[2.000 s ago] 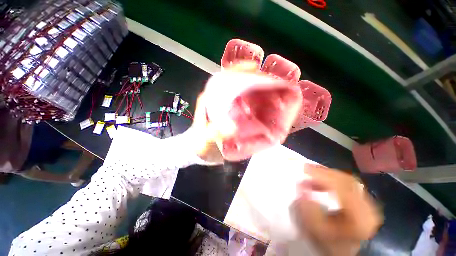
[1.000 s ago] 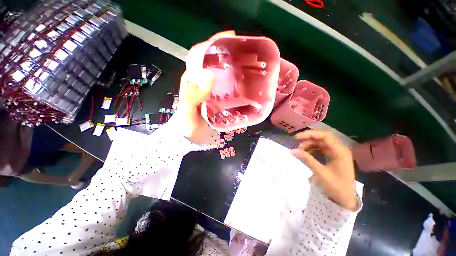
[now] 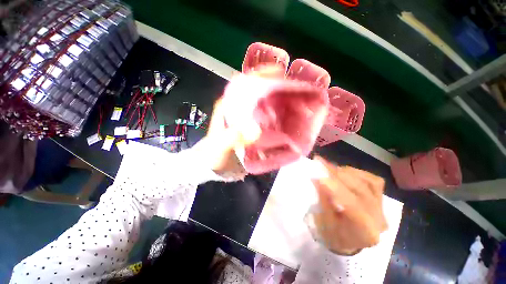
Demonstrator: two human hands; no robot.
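Note:
A pink plastic housing (image 3: 291, 125) is held up in my left hand (image 3: 224, 130), its open side turned toward me and to the right. The housing is blurred and its left side is washed out by glare, so its inside is hard to read. My right hand (image 3: 350, 206) is over a white paper sheet (image 3: 277, 222), below and to the right of the housing, apart from most of it. Its fingers are curled and blurred; whether they hold something cannot be told.
Three pink housings (image 3: 347, 111) stand along the white rail (image 3: 188, 50), and another (image 3: 427, 169) lies at the right. Wired circuit boards (image 3: 147, 91) and small batteries (image 3: 133, 133) lie at the left beside a large stack of silver wired parts (image 3: 72, 61). Red-handled scissors (image 3: 348, 2) show at the top.
The housing has tilted and moved slightly down and right from its position a second ago. My right hand has moved down over the paper, its fingers now more curled.

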